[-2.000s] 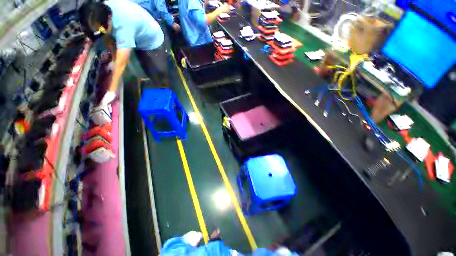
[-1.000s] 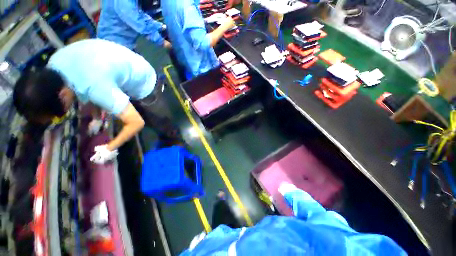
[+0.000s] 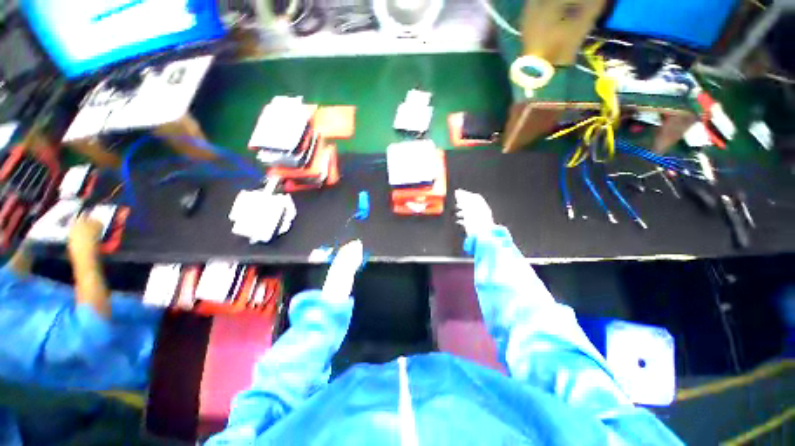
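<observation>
A short stack of white-faced units and orange-red trays (image 3: 417, 179) stands on the black bench straight ahead. My right hand (image 3: 473, 212), in a white glove, is just right of the stack, apart from it, with nothing seen in it. My left hand (image 3: 345, 264), also gloved white, is over the bench's front edge, left of and nearer than the stack. Its fingers are blurred, and I cannot tell if they are apart. A small blue piece (image 3: 363, 206) lies beyond my left hand.
A taller stack (image 3: 283, 131) and white pieces (image 3: 260, 215) are on the left. Yellow cables (image 3: 600, 122) and blue cable ends (image 3: 601, 196) are on the right. Another worker's arm (image 3: 87, 261) is at far left. A bin with pink lining (image 3: 234, 366) and a stool (image 3: 641, 361) are below.
The view has turned from the aisle to face the bench. Both my gloved hands now reach to the bench beside the short stack; earlier one hand was over the pink-lined bin.
</observation>
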